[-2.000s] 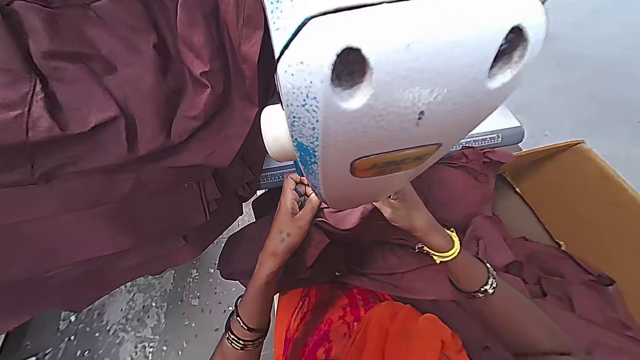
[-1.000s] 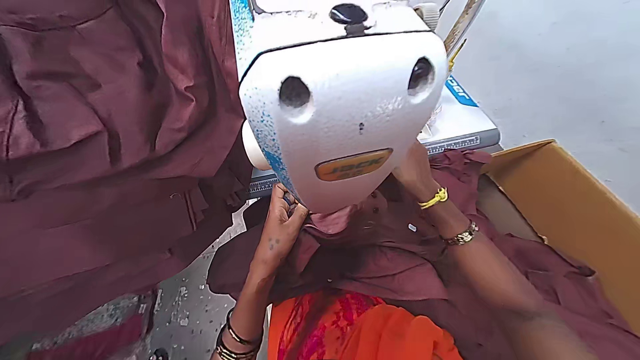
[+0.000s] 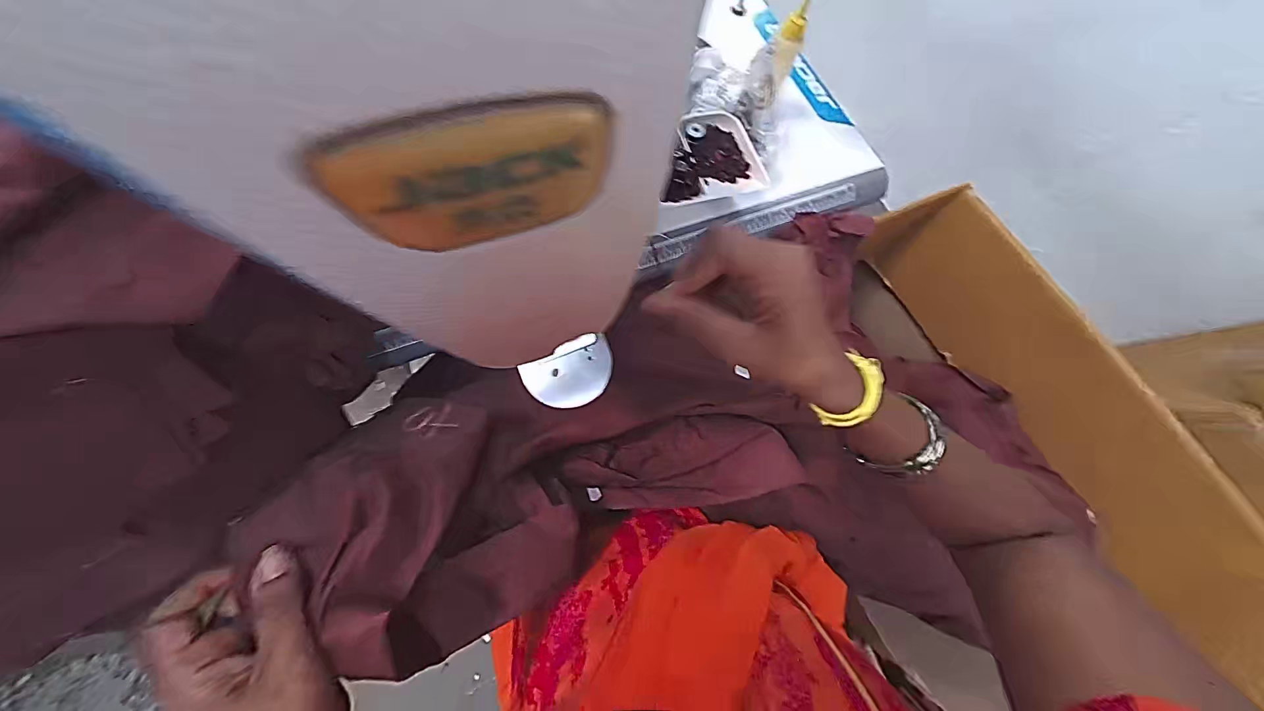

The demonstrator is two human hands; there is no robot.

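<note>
My left hand [image 3: 242,632] pinches the edge of maroon cloth [image 3: 395,533] at the lower left, between thumb and fingers. Over the same cloth, right of the sewing machine head [image 3: 474,296], my right hand [image 3: 755,306] is raised with curled fingers; it is blurred, and whether it holds anything cannot be told. A yellow band and a metal bracelet are on that wrist. A round metal plate [image 3: 566,373] shows under the white Jack machine head. Small white tags lie on the cloth.
An open tray of dark buttons [image 3: 721,156] stands on the machine bed [image 3: 825,168], beside a clear plastic wrap and a yellow-tipped tool. A cardboard box [image 3: 1076,395] flanks my right arm. More maroon cloth [image 3: 89,464] hangs at the left.
My left hand has moved from beside the machine head down to the lower left, with cloth in it. My right hand has come out from behind the head. The view is closer to the machine.
</note>
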